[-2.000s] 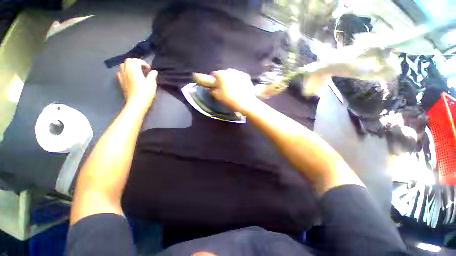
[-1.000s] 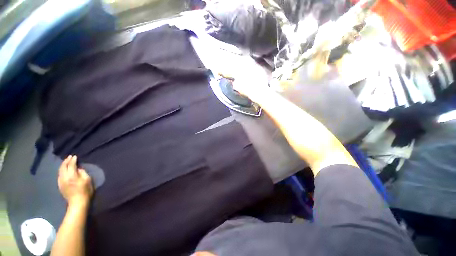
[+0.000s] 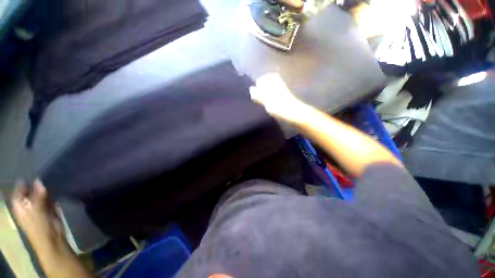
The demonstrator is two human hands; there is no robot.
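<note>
A dark garment panel (image 3: 163, 122) lies across the near side of the pressing table, its lower part hanging over the near edge by my body. My right hand (image 3: 275, 98) is closed on the panel's right end. My left hand (image 3: 37, 212), blurred at the far left, holds the panel's left end; its fingertips are hard to make out. The iron (image 3: 274, 24) stands unheld on the table at the top, beyond my right hand. A stack of dark panels (image 3: 119, 40) lies on the far left, with a narrow strip (image 3: 33, 122) sticking out.
The grey table cover (image 3: 331, 59) shows at right. A blue crate (image 3: 374, 122) is under the right edge and a blue container (image 3: 160, 258) is below at left. White and black strips (image 3: 418, 38) hang at upper right. Grey-blue cloth (image 3: 456, 136) lies at far right.
My right hand has let go of the iron and taken the panel's right end. The panel has come off the stack towards my body, baring grey table between them.
</note>
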